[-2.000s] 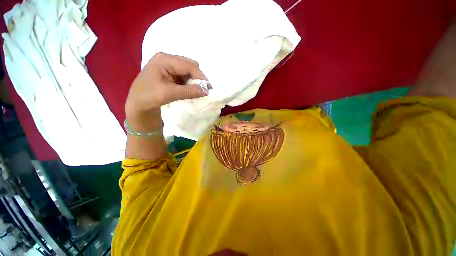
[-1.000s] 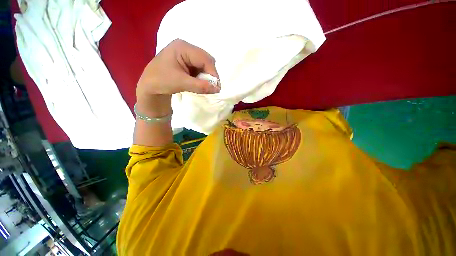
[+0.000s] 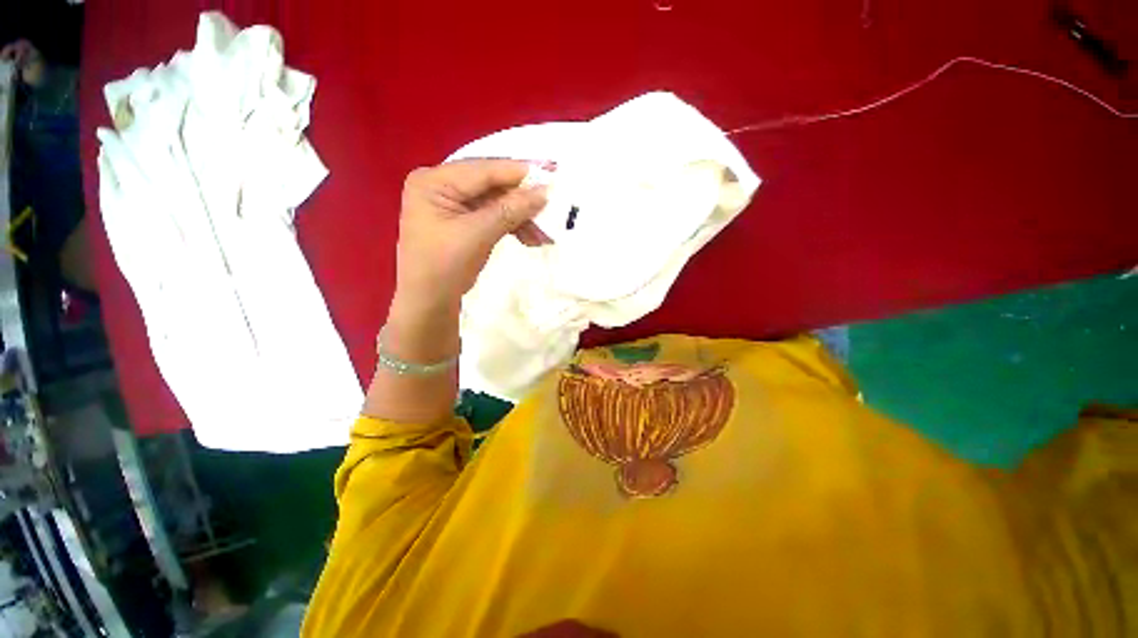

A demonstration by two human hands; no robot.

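Note:
A white garment (image 3: 624, 212) lies bunched on the red table in front of me. My left hand (image 3: 468, 224) is over its left side, thumb and fingertips pinching a small folded piece of the white cloth. A small dark label (image 3: 572, 218) shows on the cloth just right of my fingers. A pale thread (image 3: 874, 105) runs from the garment's upper right corner across the red cloth to the right edge of the picture. My right hand is out of the picture.
A long pile of white garments (image 3: 237, 274) lies on the left of the red-covered table (image 3: 899, 212). A small black tool (image 3: 1089, 42) lies at the upper right. Metal equipment (image 3: 75, 523) stands at the lower left, beside a green floor (image 3: 998, 361).
The view has shifted, showing more of the table's far side. My left hand has turned, and the dark label now shows. The thread, earlier nearly straight, now lies in a loose curve.

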